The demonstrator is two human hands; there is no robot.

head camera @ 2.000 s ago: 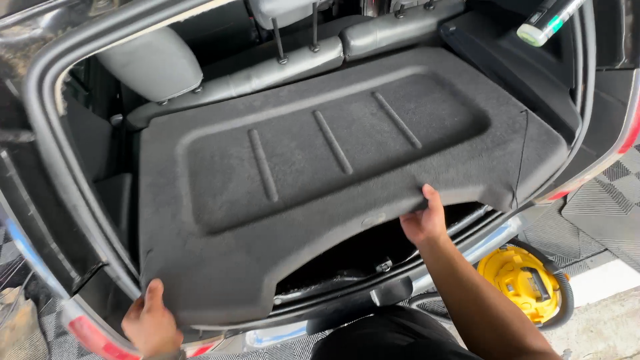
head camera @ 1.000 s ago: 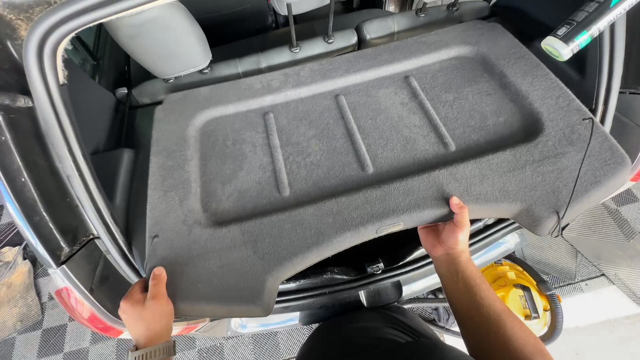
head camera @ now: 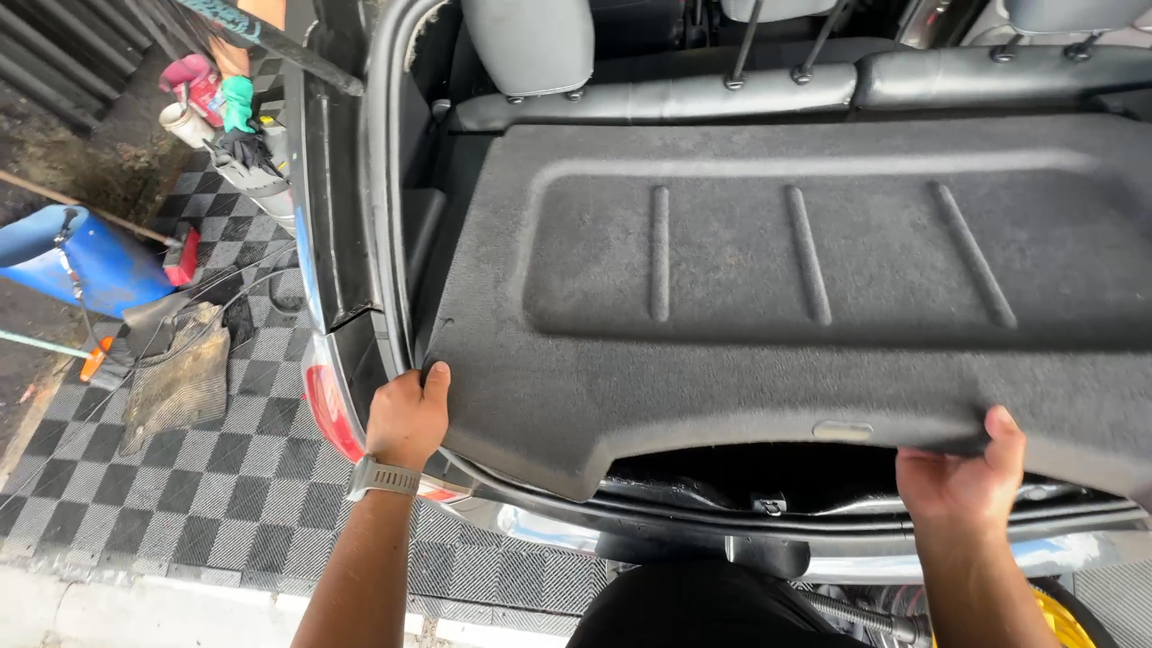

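A dark grey carpeted parcel shelf (head camera: 720, 378) with three raised ribs lies across the open rear of a car, behind the seat backs. My left hand (head camera: 407, 416), with a grey watch on its wrist, grips the shelf's left front corner, thumb on top and fingers hidden beneath. My right hand (head camera: 963, 468) holds the front edge right of a small oval badge, thumb above, palm and fingers under it. Below the shelf's curved cutout the boot latch (head camera: 769, 506) shows in the dark opening.
Rubber seal (head camera: 382, 180) frames the opening; a red tail light (head camera: 328, 409) sits at its left. On the checkered floor (head camera: 270, 468) are a blue barrel (head camera: 81, 256), a dirty mat (head camera: 180, 382) and a bucket (head camera: 261, 171). Another person's arm (head camera: 229, 54) shows above. Yellow equipment (head camera: 1057, 621) stands lower right.
The view has swung left, bringing the floor and barrel into sight. Both hands keep their hold on the shelf, whose left front corner now lies close to the opening's left seal.
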